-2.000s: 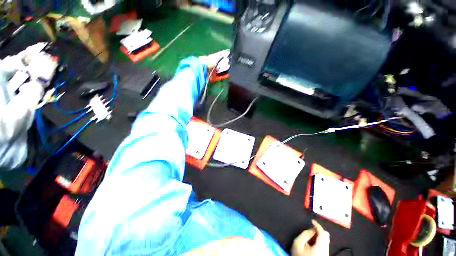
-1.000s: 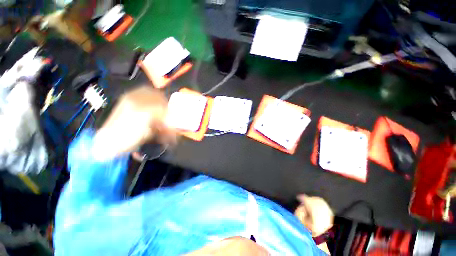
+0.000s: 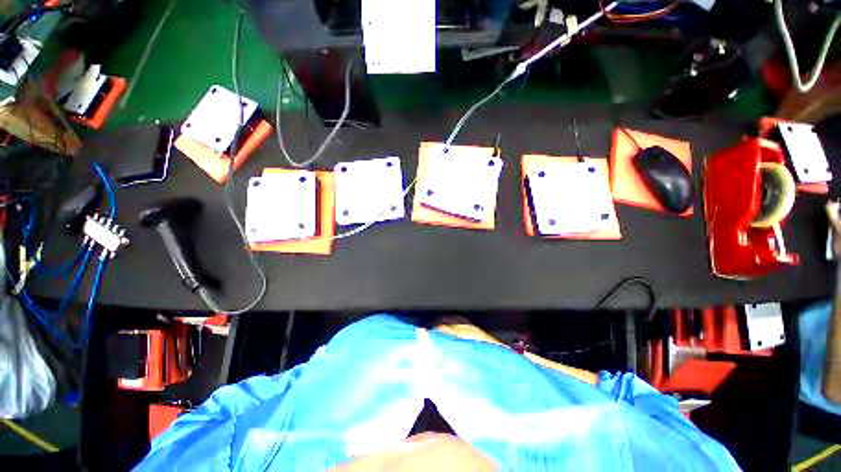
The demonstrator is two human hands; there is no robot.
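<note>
No hand is on the bench. My right forearm lies across my body at the bench's front edge, and part of my right hand (image 3: pixel 466 333) shows, its fingers hidden by my blue clothing. My left hand is not visible. Nearest in front, several white square device units with dark round feet lie on orange-red foam pads, one unit (image 3: pixel 460 182) near the middle with a cable at its back edge. Another unit (image 3: pixel 369 191) shows no pad. A tilted unit (image 3: pixel 219 119) lies at the back left. The black barcode scanner (image 3: pixel 178 241) lies at the left.
A white label (image 3: pixel 398 35) hangs from the printer at the back. At the right are a black mouse (image 3: pixel 663 179) on a pad and a red tape dispenser (image 3: pixel 731 210). A white connector block (image 3: pixel 105 236) with blue cables is at the left. Another person's arm (image 3: pixel 833 341) shows far right.
My left arm has drawn back from the bench, and my right hand has moved in against my body. The scanner now lies on the mat. The label has emerged since the earliest frame. The view has shifted.
</note>
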